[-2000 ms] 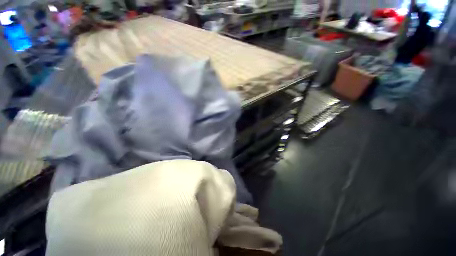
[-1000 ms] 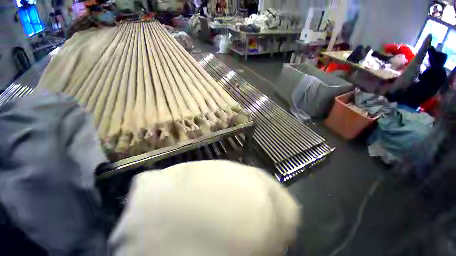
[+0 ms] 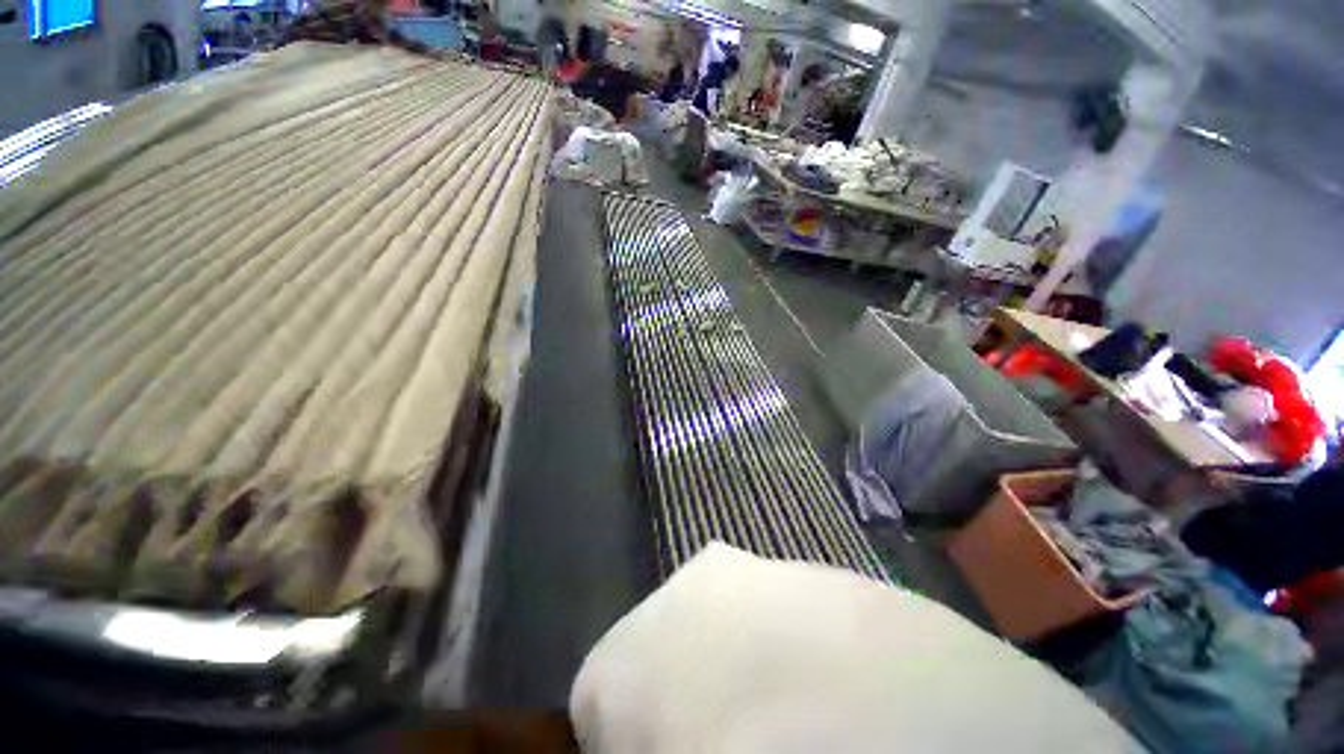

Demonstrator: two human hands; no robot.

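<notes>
Cream fabric (image 3: 826,663) bulges up from the bottom edge, close in front of me, smooth and rounded. It covers the near end of the long shiny metal tubes (image 3: 708,376). Neither of my hands can be made out. A small brown patch shows at the bottom edge left of the cream fabric; I cannot tell what it is. At left, a long rack (image 3: 236,631) with a shiny metal front edge bears beige layered fabric (image 3: 280,280) in long parallel folds.
A grey bin (image 3: 966,457) with grey-blue fabric (image 3: 907,427) over its side stands right of the tubes. An orange basket (image 3: 1017,567) holds grey fabric, with light teal fabric (image 3: 1194,663) beside it. A worktable (image 3: 1157,420) bears red and white items. Dark floor (image 3: 568,486) runs between rack and tubes.
The view has swung right and moved forward along the rack. The grey-blue fabric at near left has left the picture. The cream fabric now shows further right, and the bin and basket look nearer.
</notes>
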